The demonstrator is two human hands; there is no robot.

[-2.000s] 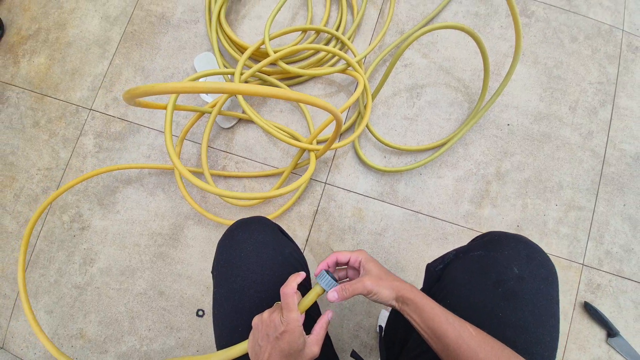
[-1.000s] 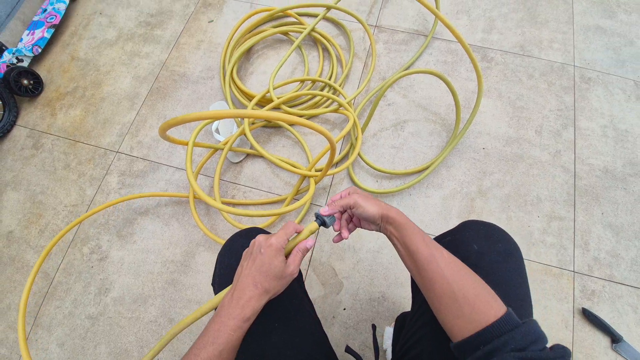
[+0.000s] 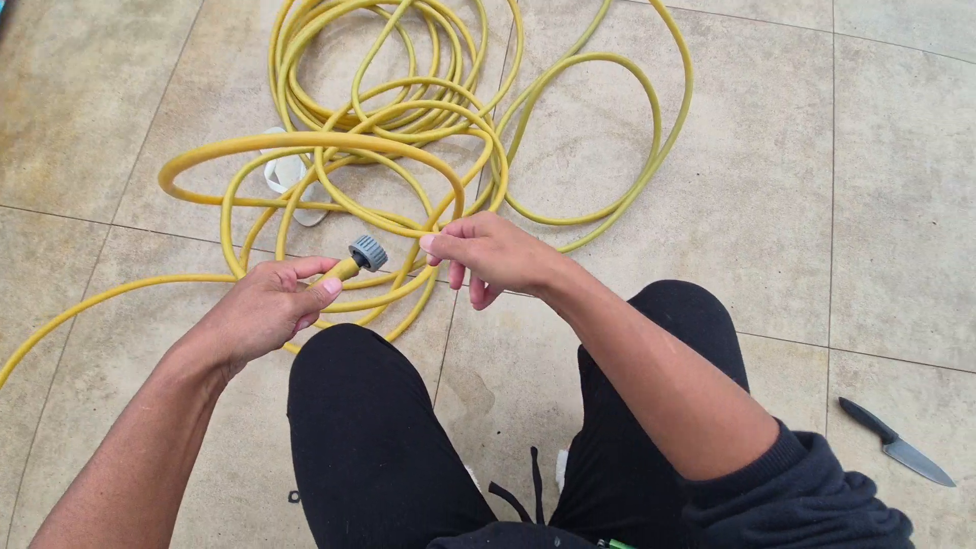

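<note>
Near the middle, my left hand (image 3: 278, 301) grips the end of a yellow garden hose (image 3: 341, 270) between thumb and fingers. A grey ribbed hose connector (image 3: 369, 252) with a black neck sits on that end and points up and right. My right hand (image 3: 488, 255) is apart from the connector, to its right, with its thumb near the index finger and the other fingers curled loosely; nothing shows in it. Behind both hands, the rest of the yellow hose (image 3: 598, 221) lies in tangled loops on the tiles.
A knife with a black handle (image 3: 868, 419) lies on the tiled floor at the right. A white plastic piece (image 3: 285, 174) lies partly under the hose loops. Beside my left knee is a small dark ring-like piece (image 3: 293, 496). My knees (image 3: 366, 396) frame the lower middle.
Two seconds ago both hands were at the grey connector; now only my left hand holds the hose end. My right hand has come away from the connector since one second ago.
</note>
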